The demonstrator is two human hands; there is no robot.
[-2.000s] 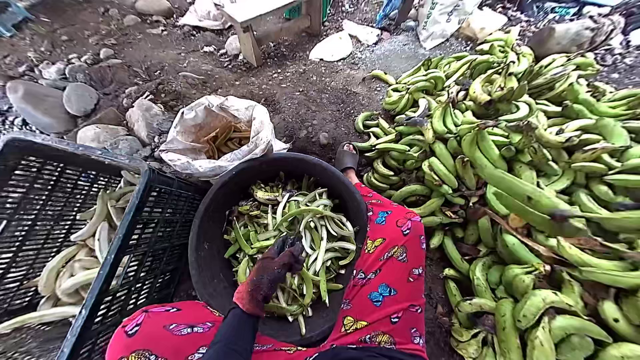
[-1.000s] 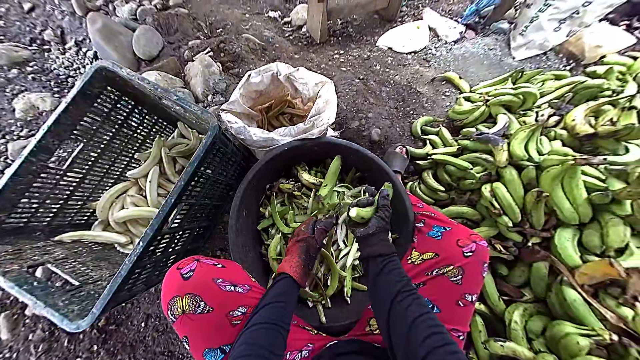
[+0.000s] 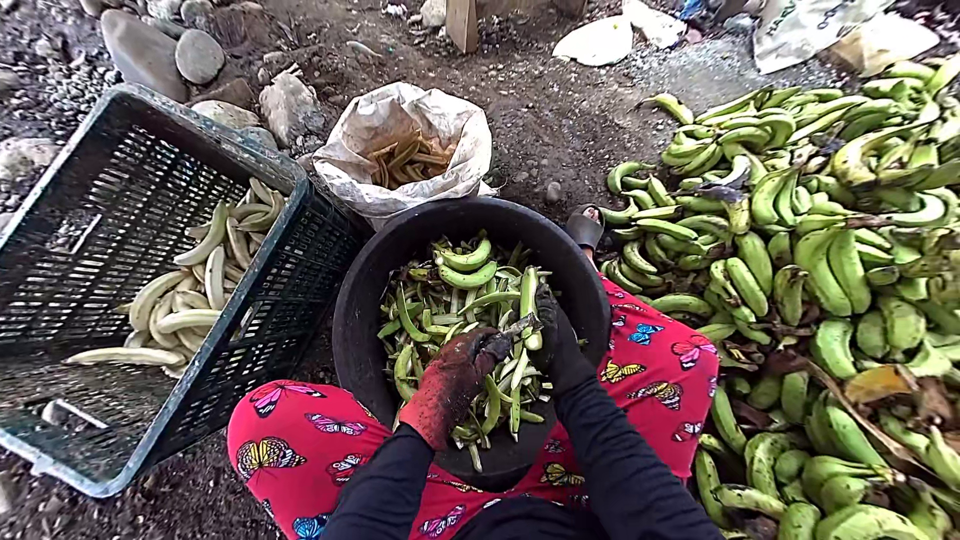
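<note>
My left hand (image 3: 457, 379), in a red and dark glove, closes around what looks like a small knife (image 3: 520, 325), its blade lying against a green plantain (image 3: 529, 296). My right hand (image 3: 555, 334), in a dark glove, grips that plantain from the right side, its fingers partly hidden. Both hands are over a round black basin (image 3: 360, 300) between my legs. Green peel strips (image 3: 412, 322) fill much of the basin, and unpeeled green plantains (image 3: 466, 266) lie on top of them toward the far side.
At the left a tilted dark plastic crate (image 3: 262, 281) holds peeled plantains (image 3: 187, 319). A white sack (image 3: 450, 120) with brownish pieces stands beyond the basin. A large heap of green plantains (image 3: 757, 262) covers the right. Stones (image 3: 142, 52) lie at the far left.
Two seconds ago only my left hand showed, over the peels; my right hand came into view with a green plantain. The plantain now stands more upright, with my left hand close against it.
</note>
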